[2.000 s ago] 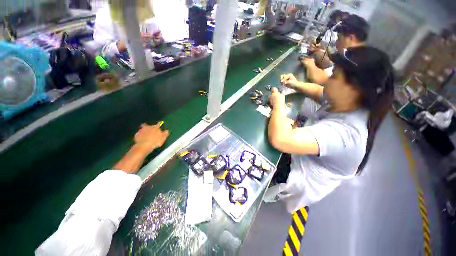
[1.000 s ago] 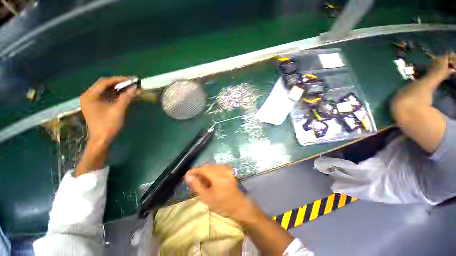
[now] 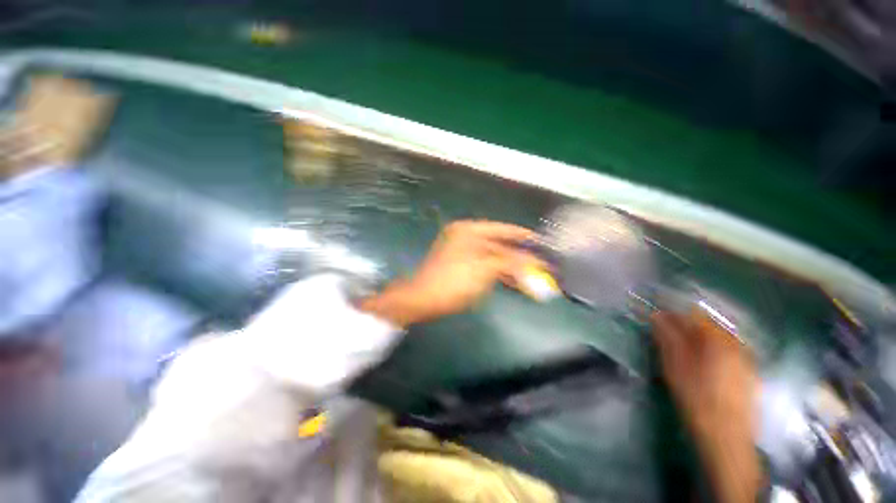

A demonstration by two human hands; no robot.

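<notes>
The frame is heavily blurred. My left hand (image 3: 467,270) is near the middle, its fingers closed on a small unit with white and yellow parts (image 3: 539,281). A round grey disc (image 3: 601,253) lies just right of it, near the pale rail. My right hand (image 3: 702,359) is at the right, fingertips over the bench by the disc's lower right, where blurred silvery specks show; whether it holds anything cannot be told. The black electric screwdriver (image 3: 526,385) lies across the bench between my arms, blurred.
The pale metal rail (image 3: 472,147) curves across the view, with the green conveyor (image 3: 393,88) beyond it. A small yellowish unit (image 3: 267,34) is on the conveyor. Blurred dark units (image 3: 850,432) are at the lower right. Another person's blue sleeve (image 3: 49,246) is at the left.
The view has swung left. My left hand has come from left of the disc to close beside it with the unit. My right hand has moved from the bench's front edge to beyond the screwdriver.
</notes>
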